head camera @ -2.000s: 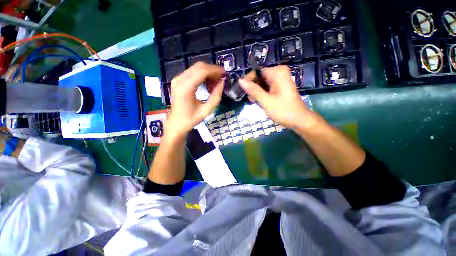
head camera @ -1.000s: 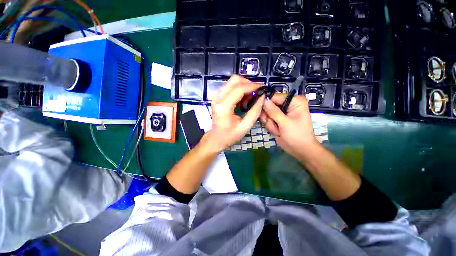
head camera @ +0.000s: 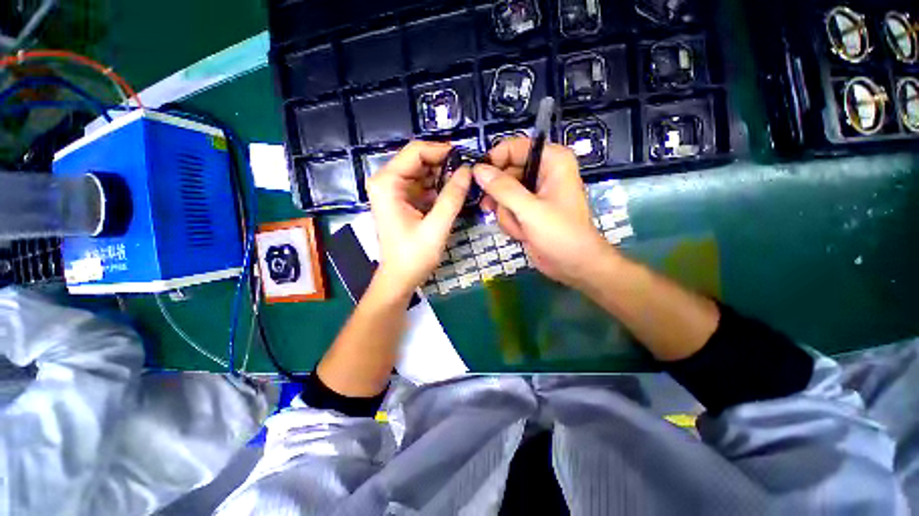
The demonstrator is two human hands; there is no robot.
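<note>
My left hand [head camera: 411, 207] holds a small black watch housing [head camera: 463, 161] by its edge, above the front edge of the black tray. My right hand [head camera: 544, 207] touches the housing with thumb and fingertips. It also holds a slim dark tool [head camera: 540, 136], pale end pointing up and away. Fingers hide most of the housing. Below the hands, rows of small white-silver pads [head camera: 482, 257] lie on the bench, partly covered by my hands. The black component tray [head camera: 393, 68] has housings in several pockets, and other pockets are empty.
A blue machine [head camera: 166, 202] with a translucent tube and cables stands left. Beside it are a fixture with orange-brown border [head camera: 305, 286] and a white label [head camera: 268, 166]. A white strip [head camera: 428, 348] and yellow tape [head camera: 504, 320] lie near the front. Another tray [head camera: 801, 111] is far right. A person's pale sleeve [head camera: 60, 353] is left.
The view has shifted, so the bench items sit further left. My hands still hold the housing together, and the dark tool now points more upright. Fingers have shifted slightly on the housing.
</note>
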